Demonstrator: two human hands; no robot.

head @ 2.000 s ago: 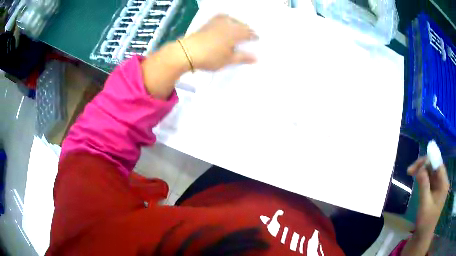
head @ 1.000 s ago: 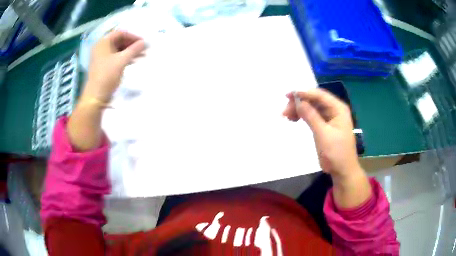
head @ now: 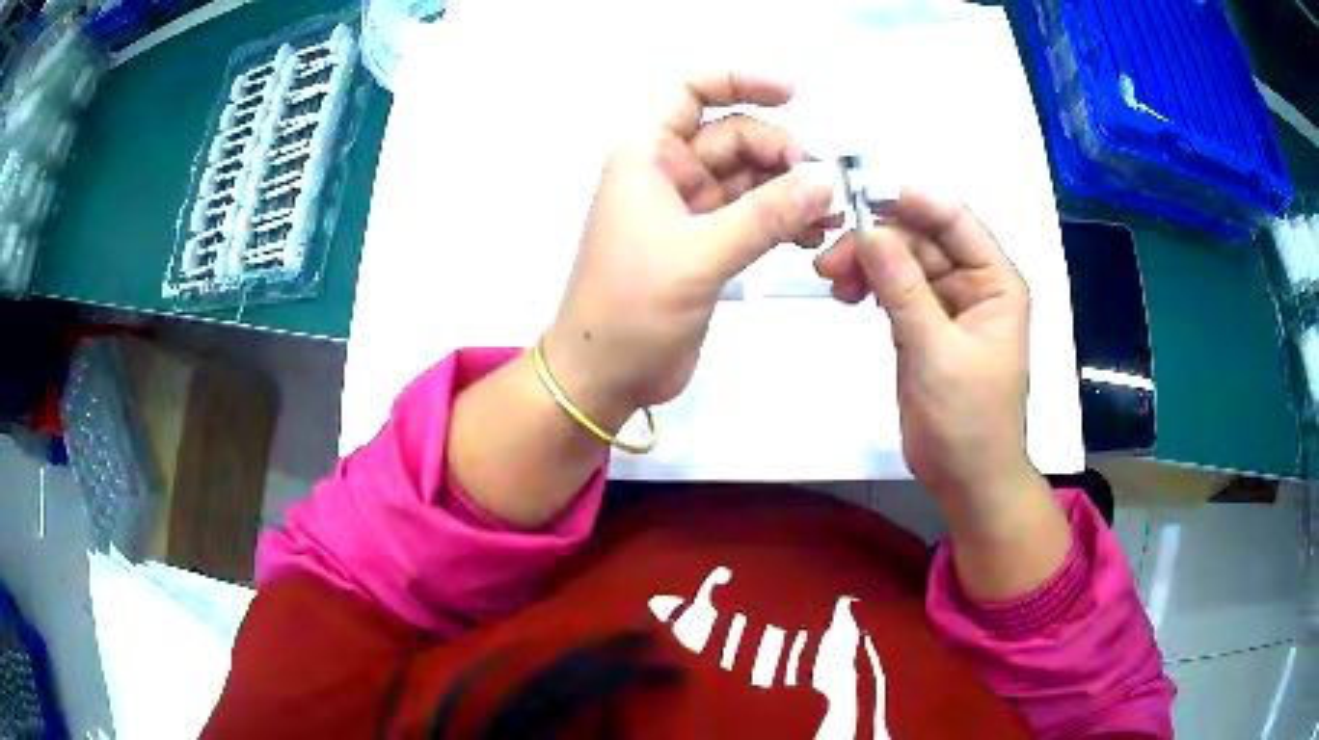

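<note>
My left hand (head: 687, 217) and my right hand (head: 948, 311) meet above the white tray (head: 492, 188), which looks like plain bright white. My right hand pinches a small shaft part (head: 861, 195), grey and dark with white, between thumb and fingers. My left hand's thumb and index finger close at its upper left side, on a small white piece (head: 820, 185) that is mostly hidden by the fingertips. Whether the two pieces are joined is too small to tell.
A clear blister tray (head: 271, 162) with rows of white parts and dark rods lies at left on the green bench. Blue plastic trays (head: 1186, 109) are stacked at upper right, with a smartphone (head: 1111, 340) below them. A cardboard box (head: 220, 463) stands below the bench at left.
My left hand has moved right from the white tray's left side, and my right hand has come up beside it; the two now meet at the small part. The view has shifted.
</note>
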